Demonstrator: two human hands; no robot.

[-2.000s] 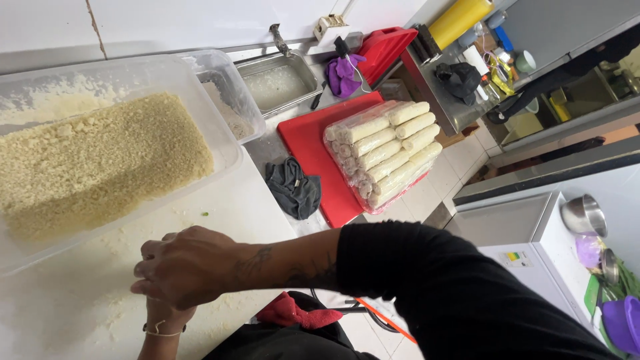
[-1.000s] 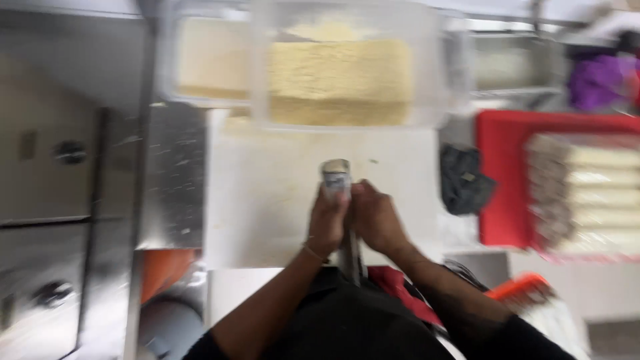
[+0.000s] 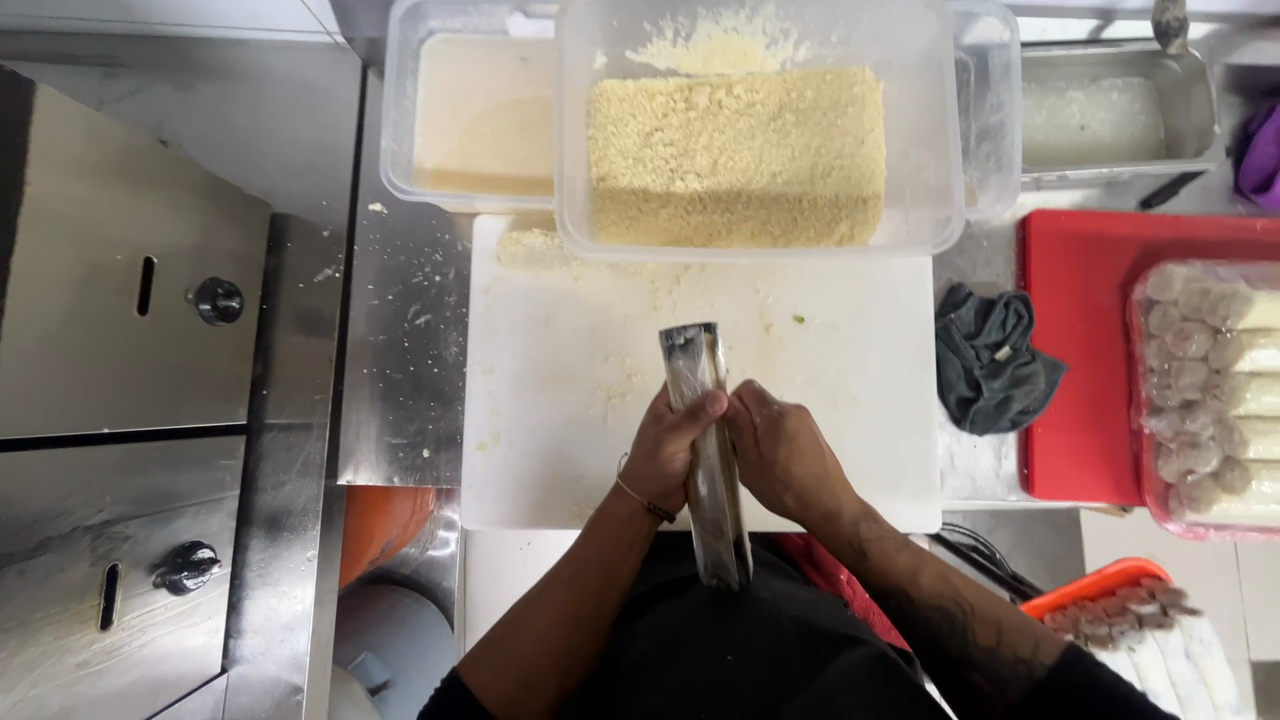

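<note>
My left hand (image 3: 672, 446) grips a long, narrow box (image 3: 715, 500) with a dark end, likely a film or wrap dispenser, held in front of my body above the near edge of the white cutting board (image 3: 860, 400). My right hand (image 3: 785, 450) is closed against the box's right side; what its fingers pinch is hidden. Crumbs lie scattered on the board. Beyond it stands a clear plastic tub (image 3: 920, 150) with a block of pale yellow crumbs (image 3: 735, 160). Right of the board lies a crumpled dark cloth (image 3: 1000, 360).
Another tub with beige liquid (image 3: 485, 110) stands at the back left, a metal pan (image 3: 1100, 120) at the back right. Wrapped pale rolls (image 3: 1250, 400) rest on a red board (image 3: 1080, 300). Steel equipment with black knobs (image 3: 218, 301) is on the left. An orange-rimmed container (image 3: 1100, 590) sits low right.
The view has swung left and now faces the board. Two seconds ago my hands were together over the board; the long box shows in my left hand from the one-second-old frame on.
</note>
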